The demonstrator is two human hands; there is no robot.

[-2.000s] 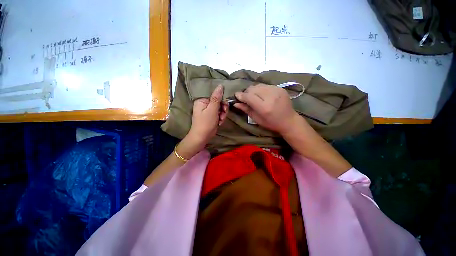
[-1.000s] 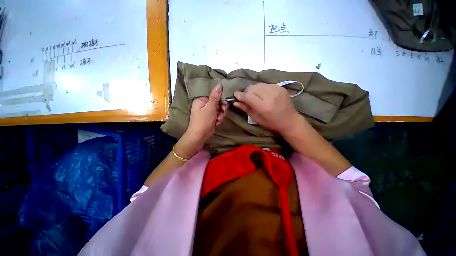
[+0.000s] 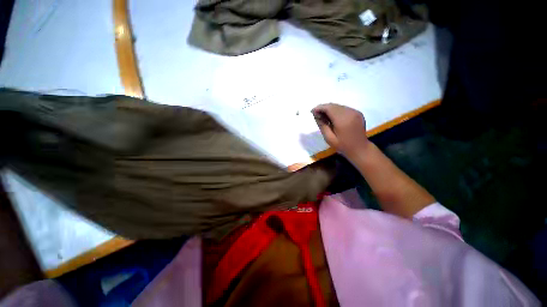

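The khaki garment [image 3: 180, 162] stretches from the left edge of the picture across the yellow-brown table edge to the front of my apron. It is blurred at its left end. My left hand is not in view; only a dark, blurred part of my left arm shows at the lower left edge. My right hand [image 3: 343, 127] is over the white table near its front edge, to the right of the garment and apart from it. Its fingers are curled, with a dark patch under them; whether they hold something small is unclear.
More khaki cloth [image 3: 240, 30] lies at the back of the white table [image 3: 222, 84], with a white label [image 3: 367, 17] and a pale loop on its right part. A yellow-brown joint strip [image 3: 127, 54] crosses the table at the left. Blue plastic [image 3: 129, 282] is below the front edge.
The garment has moved from under both hands to the left. My left hand has gone out of sight, and my right hand has come off the cloth. The camera view has turned.
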